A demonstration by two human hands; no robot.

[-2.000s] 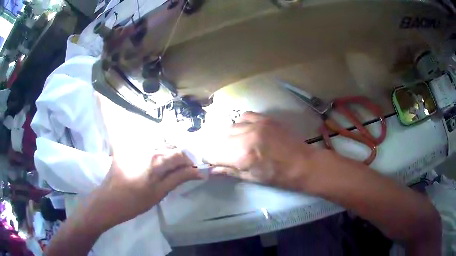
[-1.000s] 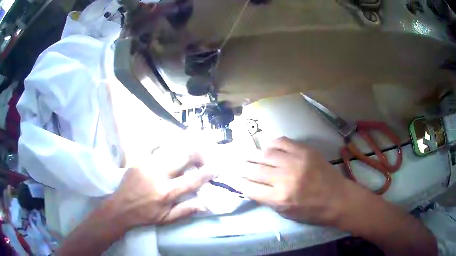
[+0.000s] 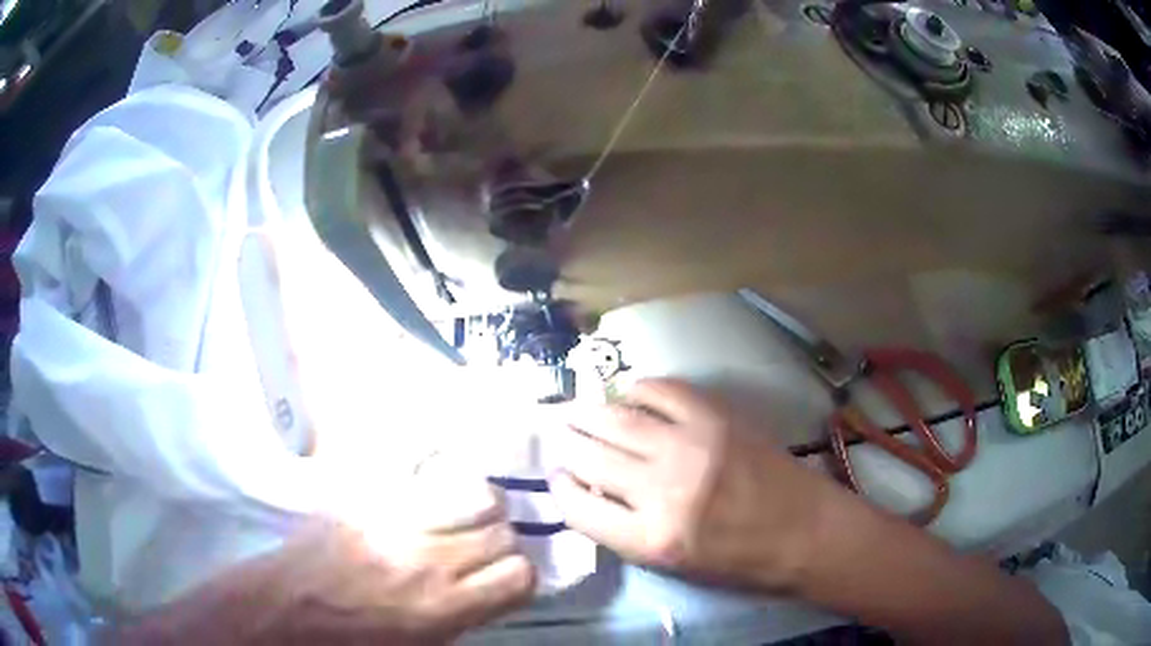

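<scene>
A small white cloth piece (image 3: 557, 558) with two short dark bars lies between my hands, just in front of the presser foot (image 3: 552, 376). My left hand (image 3: 436, 568) holds its left side, fingertips by the bars; part of this hand is washed out by glare. My right hand (image 3: 694, 492) rests on its right side with the fingers together and bent, fingertips on the cloth. The sewing machine head (image 3: 808, 202) is above, with a thin thread running down it. The larger white garment (image 3: 114, 290) is bunched left of the needle.
Orange-handled scissors (image 3: 904, 435) lie right of my right hand. A small green-rimmed tin (image 3: 1043, 385) is beyond them. A white oval machine lamp (image 3: 274, 341) stands left of the needle amid strong glare.
The view has shifted. The small piece has been turned and now shows two parallel dark bars, where one dark line showed a second ago. Both hands stay on it.
</scene>
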